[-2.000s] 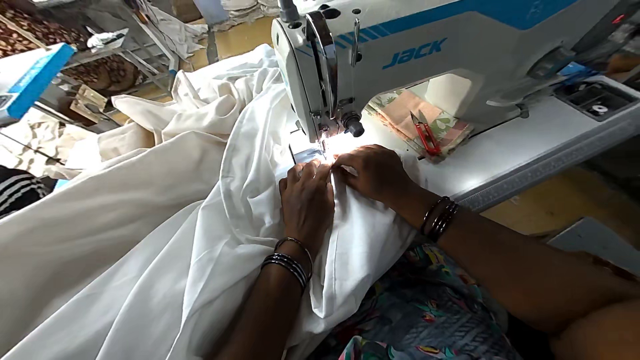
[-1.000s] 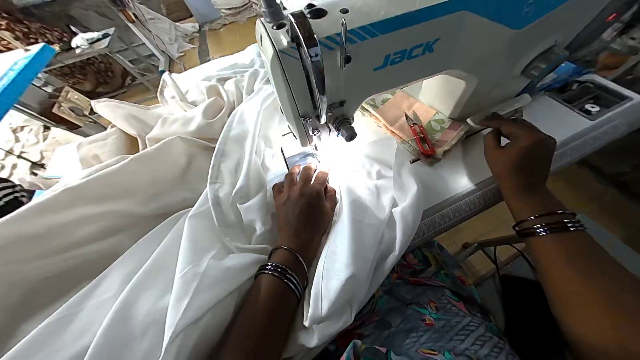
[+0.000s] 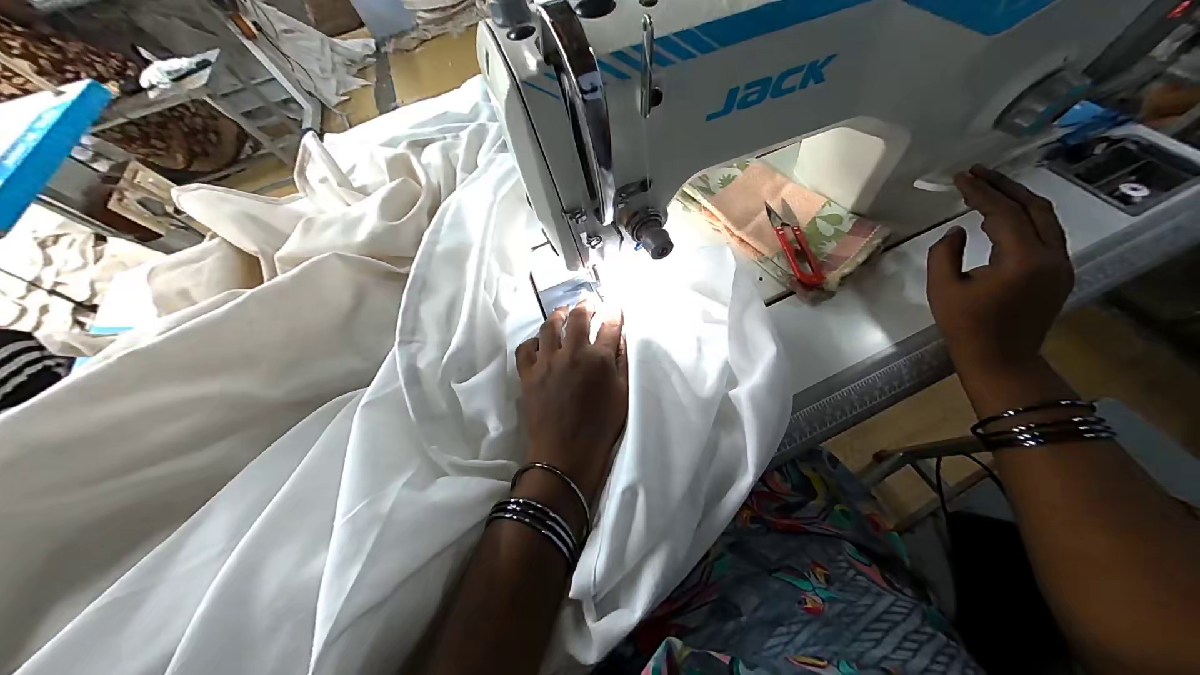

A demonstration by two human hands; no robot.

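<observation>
A Jack sewing machine (image 3: 797, 84) stands over white fabric (image 3: 450, 394), which spreads across the table and down its front. My left hand (image 3: 577, 384) lies palm down on the cloth, its fingertips just in front of the presser foot area, where glare hides the needle. My right hand (image 3: 1008, 262) is raised at the right end of the machine, fingers apart, its fingertips by a white lever (image 3: 935, 184) on the machine; contact cannot be told. Below the handwheel (image 3: 1041, 101) the hand holds nothing visible.
Red thread snips (image 3: 795, 246) rest on folded patterned cloth (image 3: 764, 202) under the machine arm. A dark tray (image 3: 1130, 173) with a bobbin sits at the right. A measuring scale runs along the table's front edge (image 3: 862, 384). Racks stand at the upper left.
My right hand has left the cloth beside my left hand and moved right to the machine's right end. My left hand stays on the fabric near the presser foot.
</observation>
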